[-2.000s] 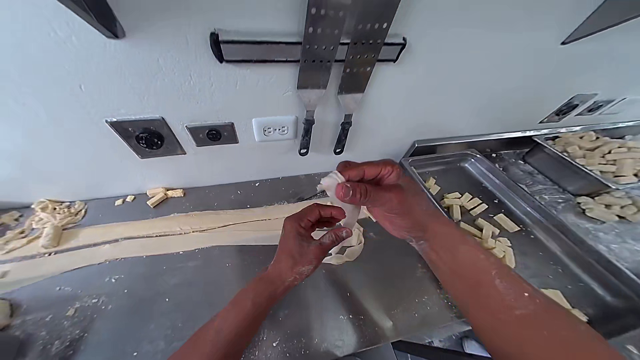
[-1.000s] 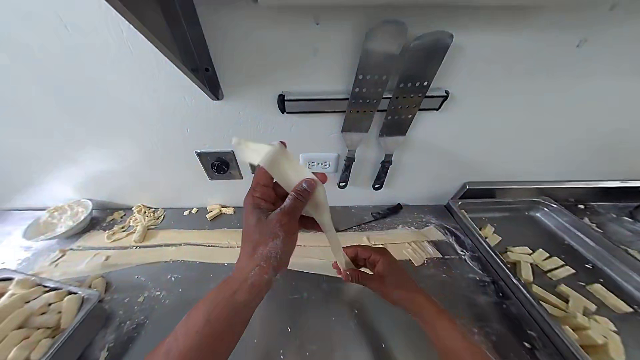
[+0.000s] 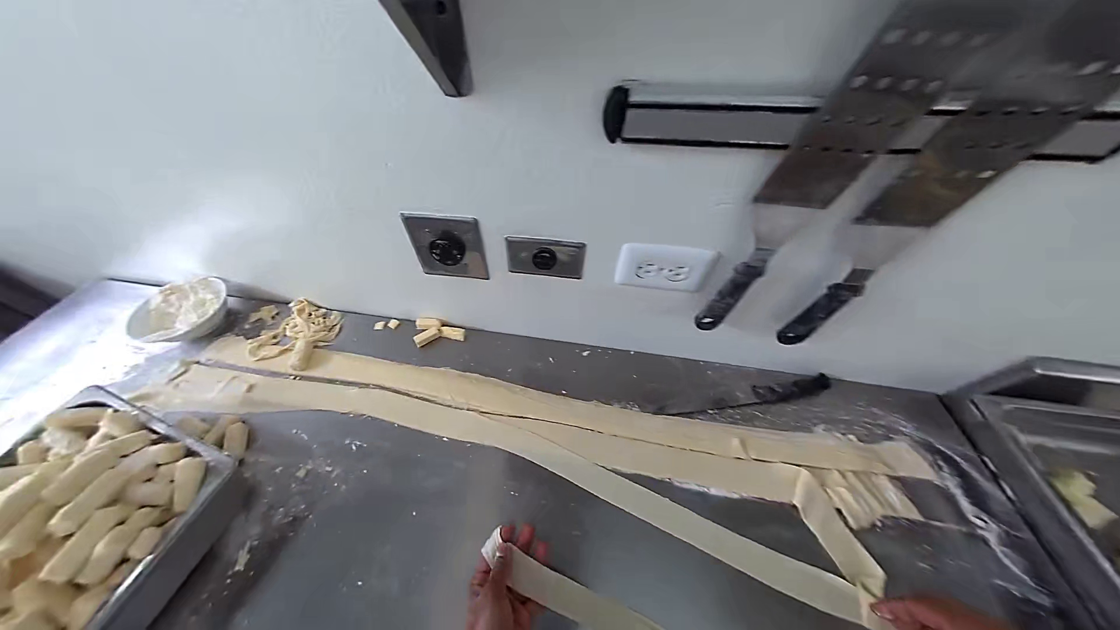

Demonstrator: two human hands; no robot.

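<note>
My left hand [image 3: 506, 582], at the bottom centre, pinches the end of a dough strip [image 3: 582, 599] that runs right and out of the bottom edge. My right hand [image 3: 932, 612], at the lower right, grips dough where a long pale strip [image 3: 682, 525] and a short folded piece [image 3: 836, 534] meet. Long flat dough sheets [image 3: 560, 411] lie across the steel counter behind both hands. Short dough strips [image 3: 862, 497] rest at their right end. A dark-handled knife [image 3: 787, 389] lies behind the sheets. Whether the two held strips are joined is hidden below the frame.
A metal tray [image 3: 197, 507] of shaped dough pieces stands at left, a white bowl [image 3: 179, 311] behind it. Dough scraps [image 3: 306, 324] and small sticks [image 3: 437, 332] lie near the wall. At right is another metal tray [image 3: 1041, 420]. Two perforated spatulas [image 3: 818, 166] hang on a magnetic rack [image 3: 717, 122].
One second ago my hands held a stretched dough piece up above the counter; now they are low and apart on strips. A long strip now slants from the sheets to my right hand. The view has shifted.
</note>
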